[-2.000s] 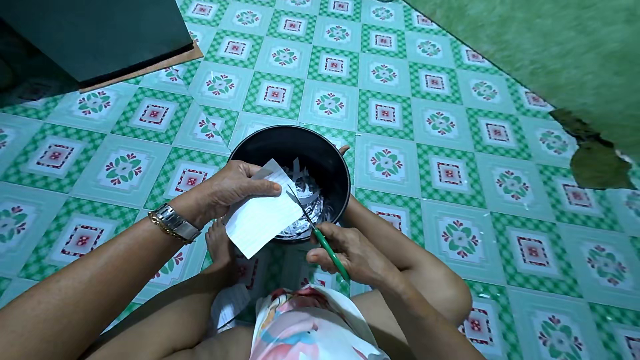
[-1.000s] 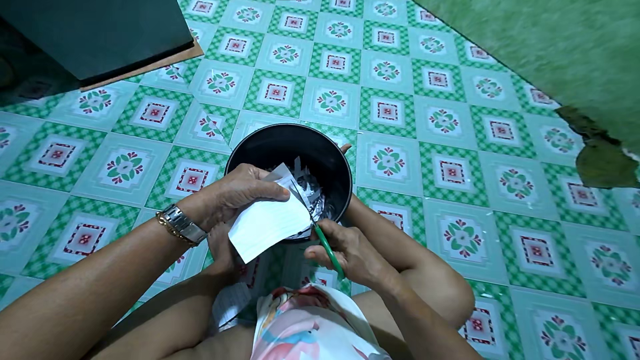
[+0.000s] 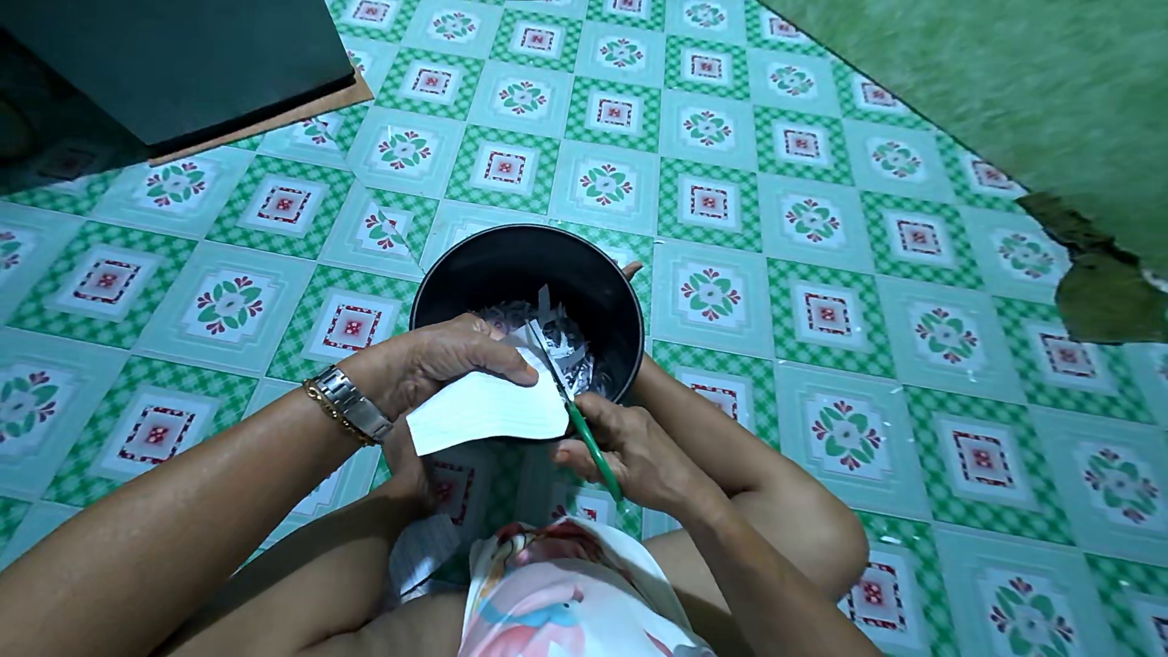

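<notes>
My left hand [image 3: 447, 360] grips a white sheet of paper [image 3: 493, 411] by its upper part, with the thumb on top. My right hand [image 3: 639, 452] holds green-handled scissors [image 3: 593, 447], whose blades lie along the right edge of the paper. Both hands are over the near rim of a round black bucket [image 3: 630, 301]. Inside it lie many thin cut strips of paper [image 3: 566, 342]. The fingers of the left hand under the sheet are mostly hidden.
The bucket stands between my bent legs on a green patterned floor [image 3: 712, 292]. More paper [image 3: 424, 552] lies by my left leg. A dark cabinet [image 3: 237, 64] stands at the upper left, and a green wall [image 3: 1031, 91] with a damaged patch rises at the right.
The sheet's lower end has swung a little and its near edge now looks curved. Both hands keep their hold on the paper and scissors near the bucket's rim.
</notes>
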